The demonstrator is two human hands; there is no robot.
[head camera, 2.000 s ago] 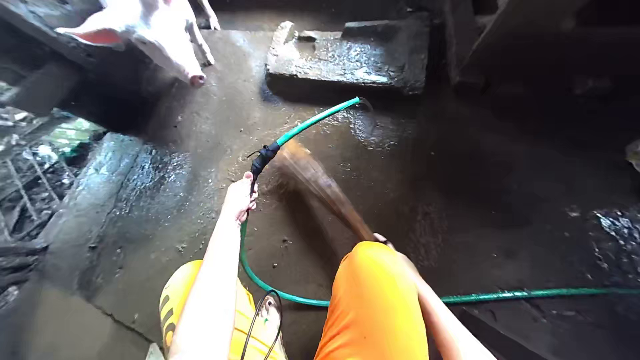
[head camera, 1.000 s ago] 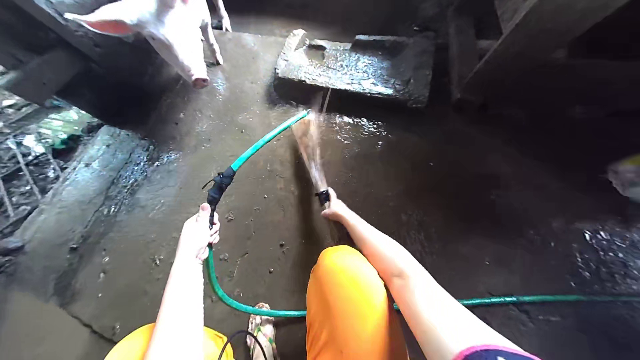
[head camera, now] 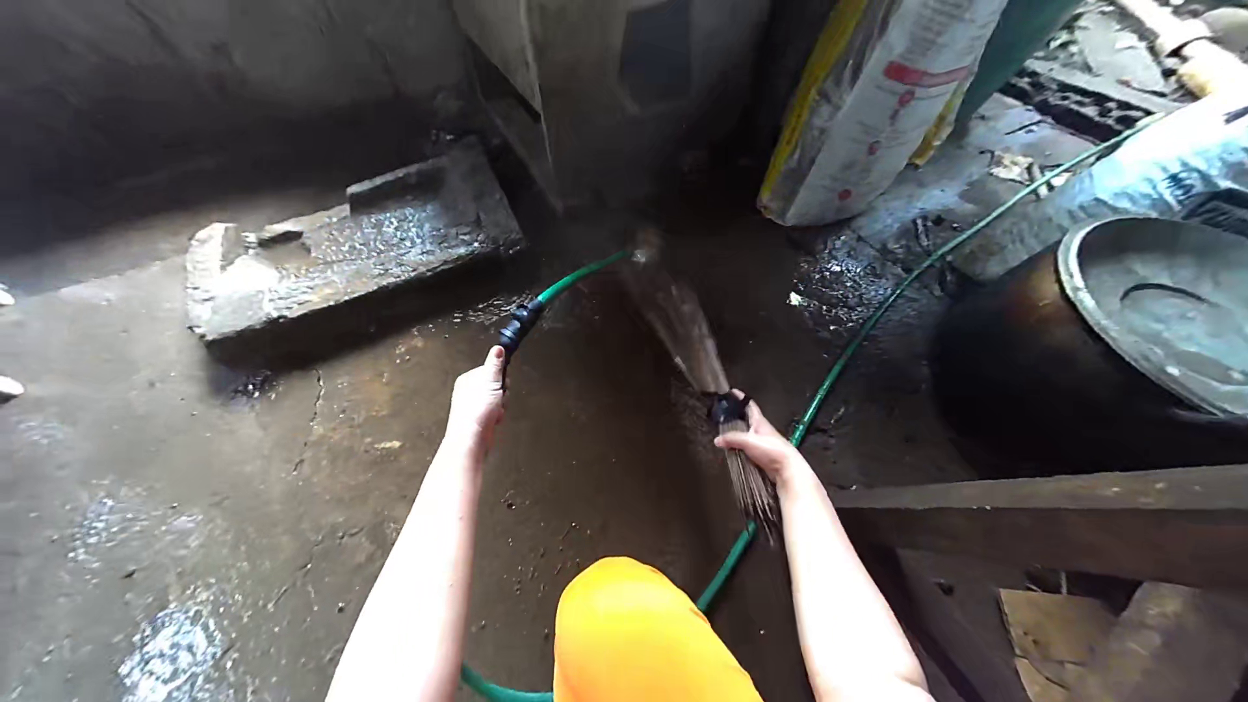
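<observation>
My left hand [head camera: 478,398] grips a green garden hose [head camera: 577,277] just below a joint wrapped in black. The hose's free end points toward the dark foot of the wall, and water seems to come out there. My right hand [head camera: 758,441] is closed around a stick broom [head camera: 694,341] near its black binding. The broom's bristles fan out forward, close to the hose's tip, and are blurred there. More of the hose lies on the wet concrete floor [head camera: 429,507], passes under my right forearm and runs off to the upper right.
A wet concrete trough [head camera: 390,239] lies at the upper left. Printed sacks [head camera: 877,107] lean at the upper right. A dark round drum with a pale lid [head camera: 1165,302] stands at the right, behind a wooden beam [head camera: 1053,507]. A concrete wall [head camera: 244,88] runs along the back.
The view has swung right, bringing the sacks and drum into sight and losing the pig. Both hands have kept hold of the hose and the broom.
</observation>
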